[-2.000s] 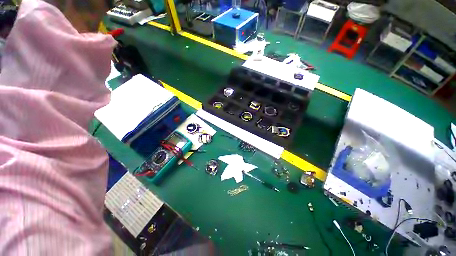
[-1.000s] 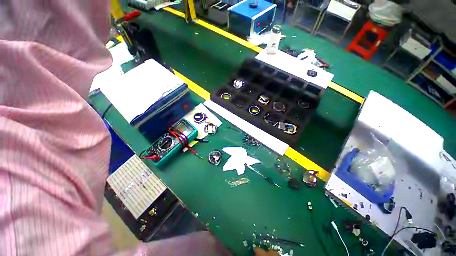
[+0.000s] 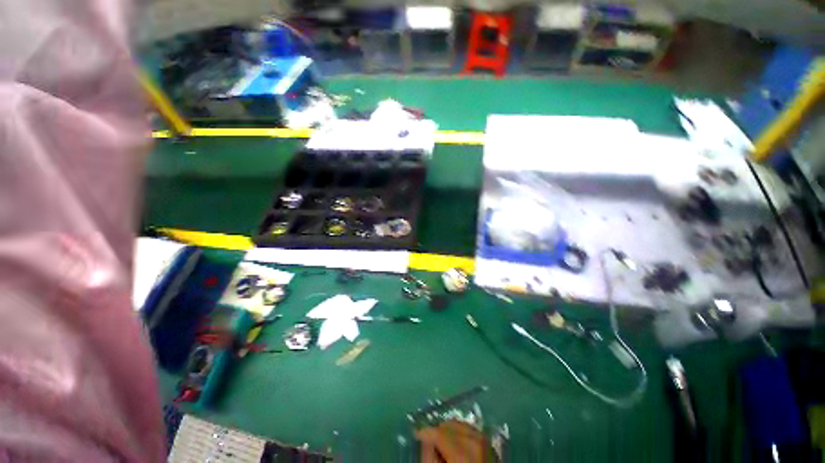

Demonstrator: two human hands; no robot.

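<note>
One bare hand, seemingly my left hand (image 3: 455, 443), shows blurred at the bottom centre, cut off by the picture's edge; its fingers and any hold cannot be made out. My right hand is not in view. Small white scraps (image 3: 440, 417) lie just beyond the hand. Dark thin tweezers (image 3: 464, 396) lie beside the scraps. A round silver-white unit (image 3: 298, 336) lies left of a white star-shaped cloth (image 3: 338, 320). A slim pen (image 3: 395, 318) lies at the cloth's right.
A black compartment tray (image 3: 312, 223) with round units stands behind. A teal multimeter (image 3: 220, 357) is at left, near large pink cloth (image 3: 68, 235). A blue bin (image 3: 500, 242) sits on white sheets at right. A white cable (image 3: 579, 384) loops on the mat.
The view has swung to the right, so the bench things shift left. The hand, only an edge at the bottom one second ago, now shows more.
</note>
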